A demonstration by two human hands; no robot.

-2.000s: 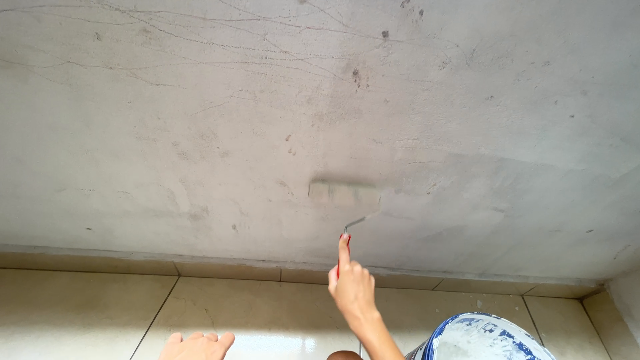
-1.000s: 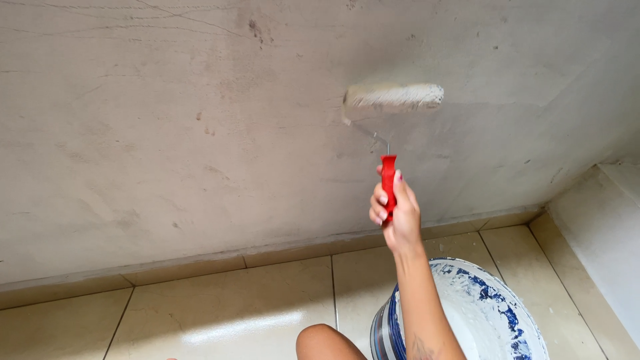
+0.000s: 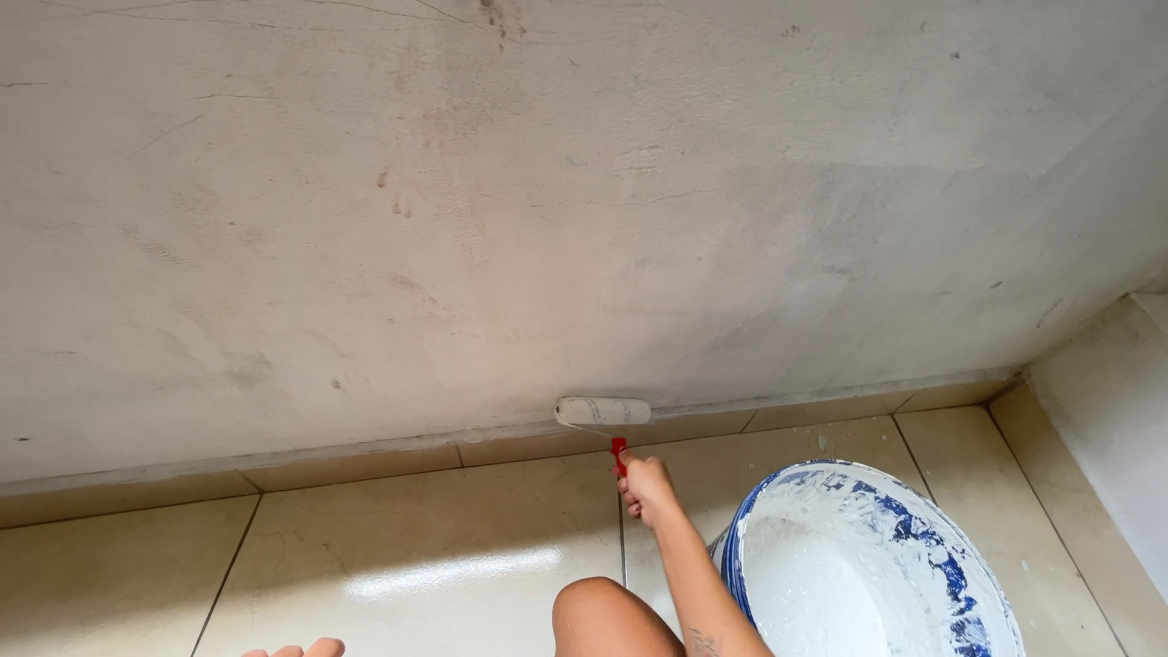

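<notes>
My right hand (image 3: 646,488) grips the red handle (image 3: 620,449) of a paint roller. The roller's white sleeve (image 3: 604,411) lies low on the scuffed, cracked wall (image 3: 511,274), right at the top edge of the tile skirting. Only a few fingertips of my left hand (image 3: 301,650) show at the bottom edge, over the floor; what it does is hidden below the frame. A blue bucket (image 3: 741,566) with white paint inside stands to the right of my right forearm, its inner wall streaked with white and blue.
Beige tile skirting (image 3: 356,465) runs along the wall's foot above the tiled floor (image 3: 438,538). My bare knee (image 3: 607,616) is left of the forearm. At the right, a second wall (image 3: 1109,411) meets the first in a corner. Small white specks lie on the floor near the bucket.
The roller has come down the wall to the skirting, held in my right hand throughout. My left hand, fuller in the oldest frame, shows only fingertips now. The view has shifted.
</notes>
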